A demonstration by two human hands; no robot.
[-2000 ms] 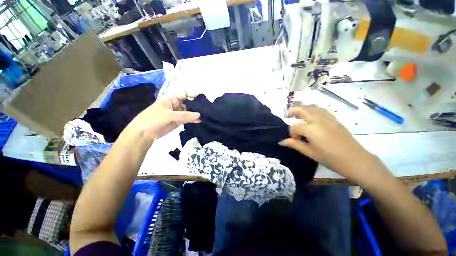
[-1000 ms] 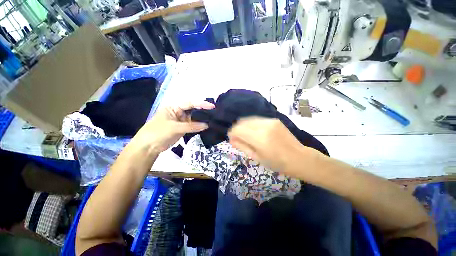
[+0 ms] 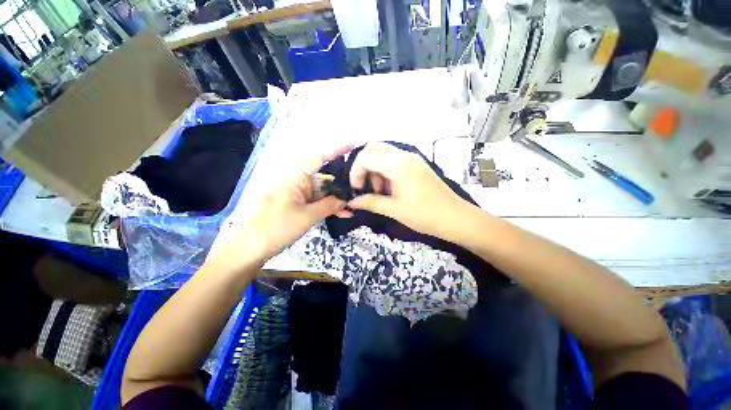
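A black garment piece (image 3: pixel 401 227) lies bunched at the table's front edge, left of the needle. Its white lace trim (image 3: pixel 401 276) with black floral pattern hangs over the edge towards my lap. My left hand (image 3: pixel 280 210) grips the cloth's upper left edge between thumb and fingers. My right hand (image 3: pixel 401 188) pinches the same edge close beside it, the fingertips of both hands nearly touching. The bit of cloth between the fingertips is partly hidden.
The sewing machine (image 3: pixel 553 56) stands at the right, with a tan block (image 3: pixel 487 172) by its needle. Tweezers (image 3: pixel 553 156) and blue-handled snips (image 3: pixel 621 181) lie on the bed. A bag-lined blue crate (image 3: pixel 255 152) with black pieces and a cardboard flap (image 3: pixel 104 116) are at the left.
My right hand has moved left from the garment's right side to my left hand. The cloth's upper left part is now gathered between both hands.
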